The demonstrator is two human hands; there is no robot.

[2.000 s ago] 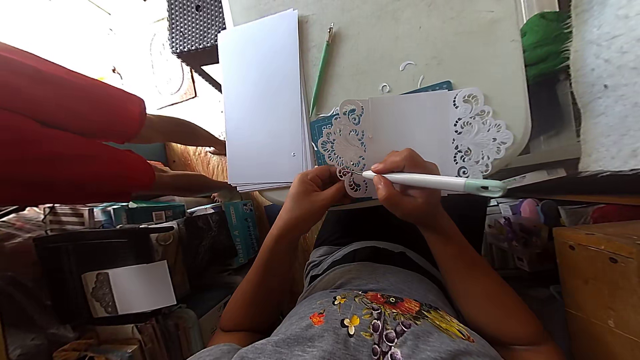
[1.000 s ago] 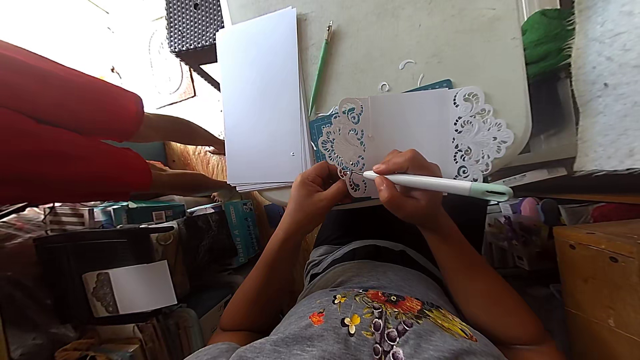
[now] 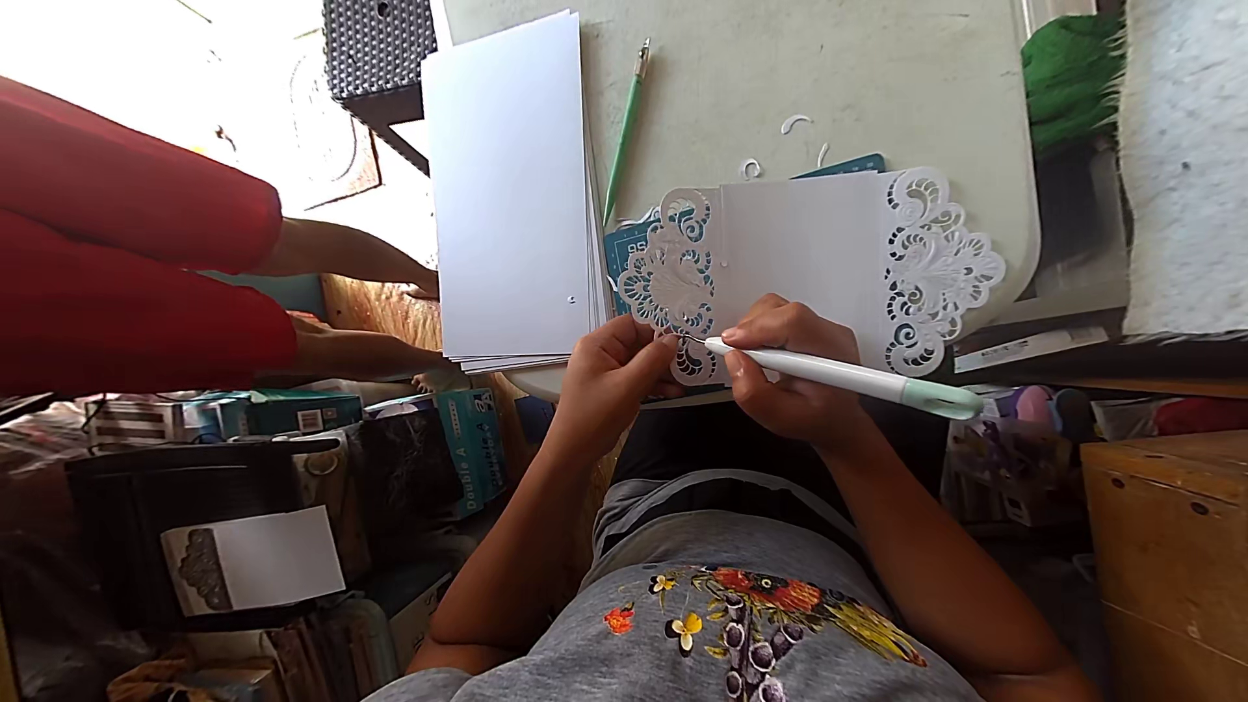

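Observation:
A white cut-paper card with lacy scrollwork at both ends lies at the table's near edge, over a teal cutting mat. My left hand pinches the lower edge of its left lace panel between thumb and fingers. In my right hand is a white weeding tool with a pale green end, held like a pen. Its thin metal tip touches or nearly touches the lace beside my left thumb. Small curved paper scraps lie beyond the card.
A stack of white paper lies left of the card, with a green craft knife or pen beside it. A dark woven box stands at the upper left. Another person's red-clothed legs are at the left. A wooden cabinet stands at the right.

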